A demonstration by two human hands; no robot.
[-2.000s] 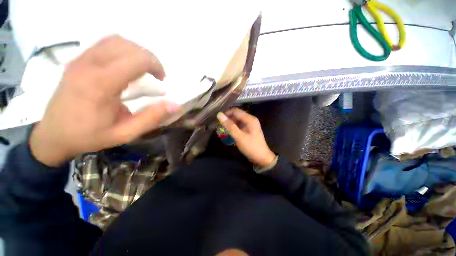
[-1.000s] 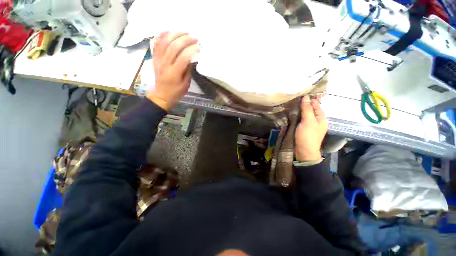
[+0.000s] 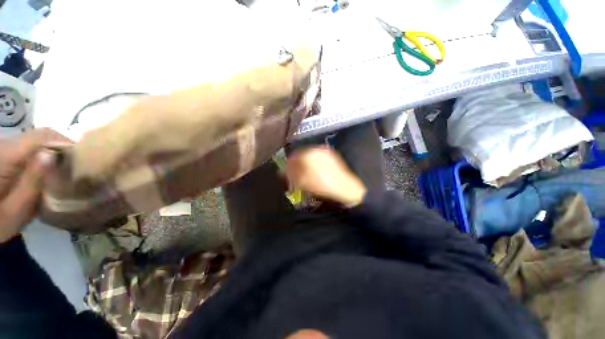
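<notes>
A brown plaid garment piece [image 3: 199, 126] with a tan band and a white lining [image 3: 172, 46] lies over the table's front edge. My left hand [image 3: 26, 172], at the left rim and partly cut off, grips its left end. My right hand [image 3: 324, 175] is blurred, just below the table edge and below the garment's right end. Its fingertips are not clear, and I cannot tell whether it holds anything. Scissors [image 3: 416, 51] with one green and one yellow handle lie on the table to the right of the garment.
A ruler strip [image 3: 491, 77] runs along the table [image 3: 358, 73] edge. Below right are a silvery-white piece [image 3: 514, 129], a blue basket [image 3: 443, 195], denim [image 3: 517, 208] and khaki cloth [image 3: 557, 265]. More plaid cloth [image 3: 156, 288] lies below left. Part of a machine [image 3: 12, 106] shows at the left rim.
The view has shifted. My left hand now grips the garment's left end at the rim. My right hand has left the garment's edge and dropped below it. The garment's tan and plaid side now faces me.
</notes>
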